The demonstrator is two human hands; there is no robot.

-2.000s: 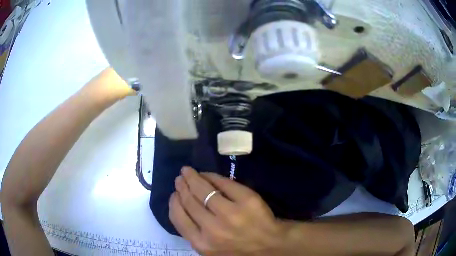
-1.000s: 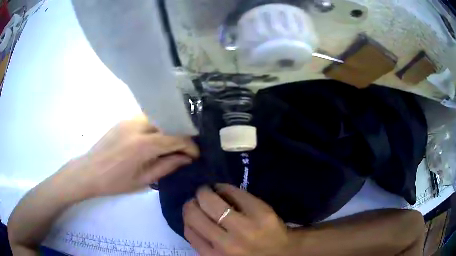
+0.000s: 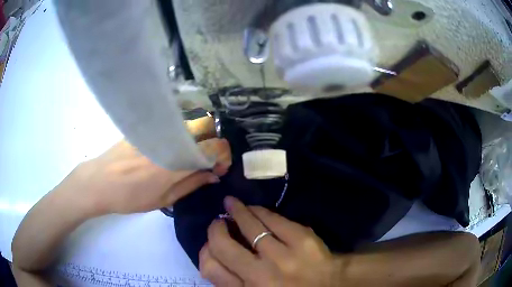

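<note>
A black garment (image 3: 359, 179) lies bunched on the white table under the sewing machine head (image 3: 224, 33). My left hand (image 3: 151, 174) is at the cloth's left edge near the needle area, its fingertips on the cloth and partly hidden behind the pale curved guard (image 3: 123, 84). My right hand (image 3: 269, 246), with a ring, pinches the cloth nearer to me. A line of small white script (image 3: 282, 191) shows on the black cloth just below the small tension knob (image 3: 264, 163). The needle and presser foot are hidden.
The large ribbed white knob (image 3: 324, 45) is close to the camera. A crumpled clear plastic bag (image 3: 497, 162) lies at the right. A printed ruler (image 3: 112, 276) runs along the table's front edge. Brown patches (image 3: 418, 73) are on the machine head.
My left arm has come in from the far left side, and its hand now touches the cloth by the needle area. My right hand's fingers have shifted on the cloth, and the script has moved slightly right.
</note>
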